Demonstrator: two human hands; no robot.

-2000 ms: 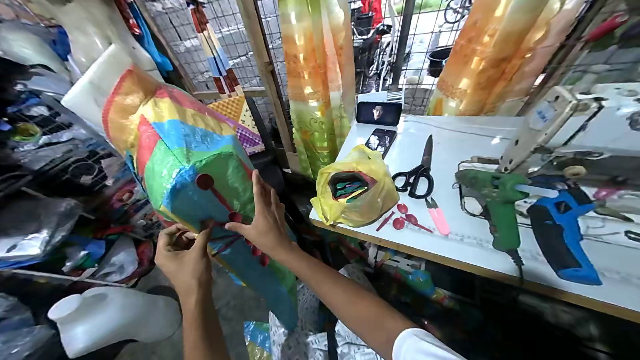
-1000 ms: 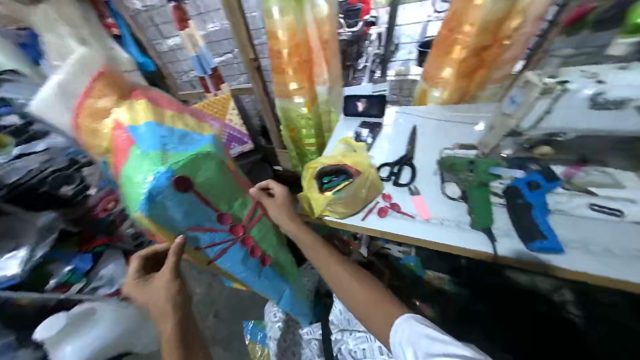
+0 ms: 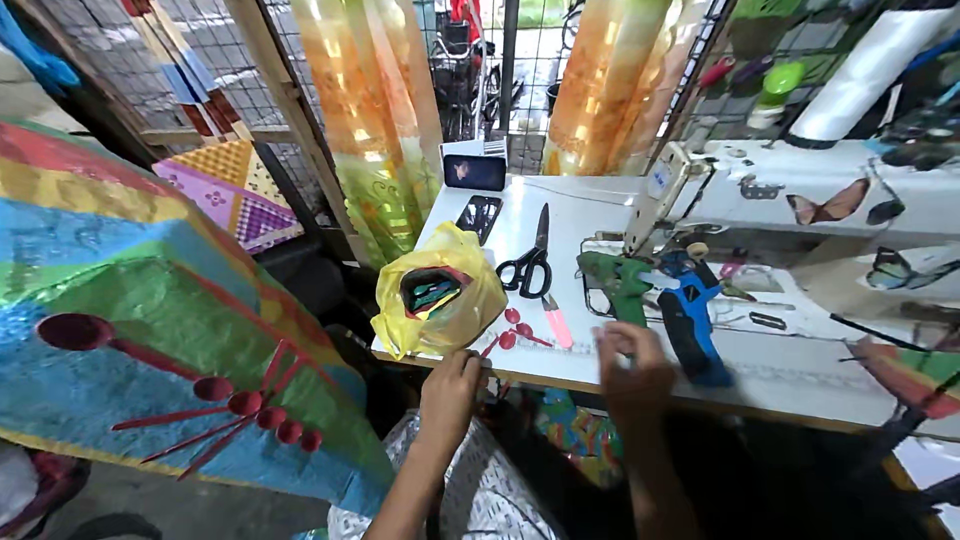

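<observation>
My left hand (image 3: 450,394) is at the table's front edge, fingertips together beside a red plastic piece; whether they grip it is unclear. My right hand (image 3: 636,367), blurred and with fingers apart, is by the handle of a green glue gun (image 3: 619,285). A blue and black glue gun (image 3: 690,322) lies to its right. Red plastic spoon pieces (image 3: 513,331) lie near a pink-handled blade (image 3: 557,324) and black-handled scissors (image 3: 529,262). A yellow plastic bag (image 3: 442,300) stands open beside them. At left, a multicoloured plastic-covered form (image 3: 180,322) bears red spoons and thin red strips.
A sewing machine (image 3: 787,187) stands on the white table (image 3: 570,367) at right. Two phones, one propped (image 3: 475,172) and one flat (image 3: 480,216), are at the back, before curtains (image 3: 375,97) and a wire grille. A patterned white fabric (image 3: 480,487) is below the table edge.
Both hands have left the coloured form and are now at the table's front, the right one beside the green glue gun. The view has turned right toward the table.
</observation>
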